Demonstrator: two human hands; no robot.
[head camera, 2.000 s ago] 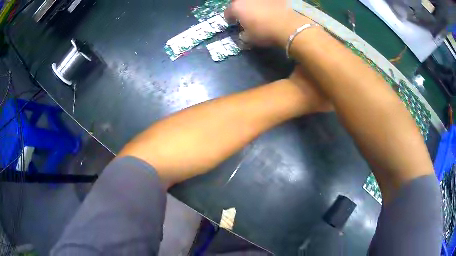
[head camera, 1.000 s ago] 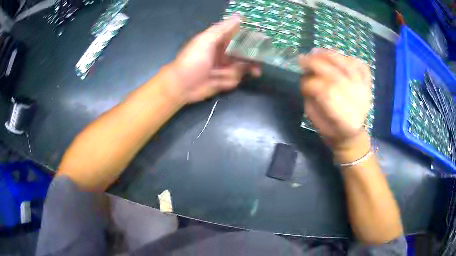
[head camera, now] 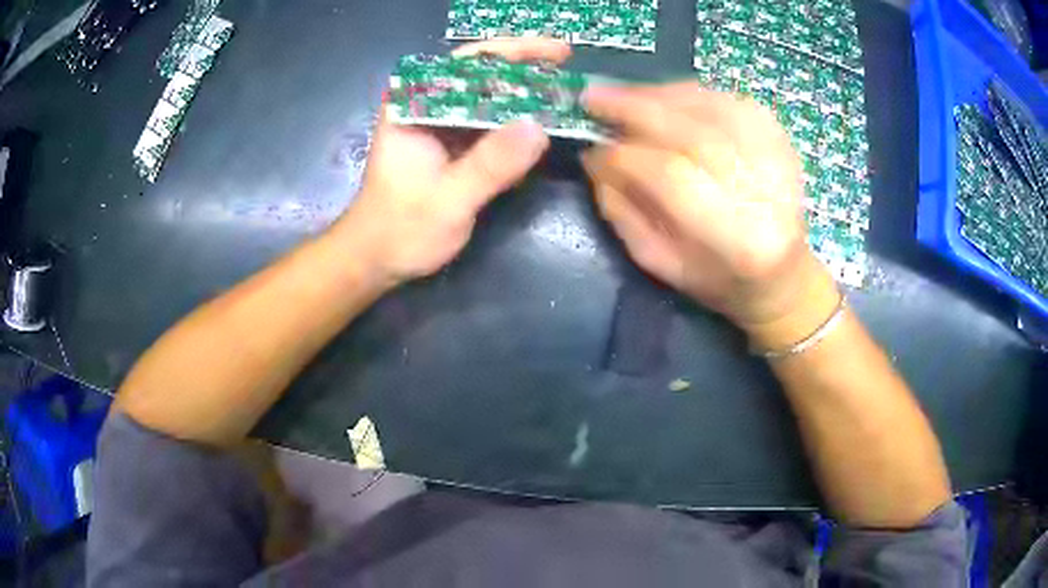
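A green PCB panel [head camera: 488, 94] with a pale front edge is held up over the bench, a short red line showing near its left end. My left hand [head camera: 431, 190] grips its left part, thumb at the front edge and fingers behind. My right hand [head camera: 701, 184] is at the panel's right end, fingertips slightly blurred; whether they pinch a small part cannot be told. More PCB panels lie flat behind it [head camera: 552, 21] and in a column at the right [head camera: 837, 184], partly hidden by my right hand.
A blue parts bin [head camera: 937, 138] with green strips stands at the right. A black pad [head camera: 640, 333] and a tape scrap [head camera: 365, 443] lie near the front. A solder spool [head camera: 28, 294] is at the left edge. Narrow board strips [head camera: 178, 103] and dark leads [head camera: 101, 40] lie far left.
The arms were crossed toward the far left, then came apart over the bench. The panel has moved left and now shows its green face. The view has turned right.
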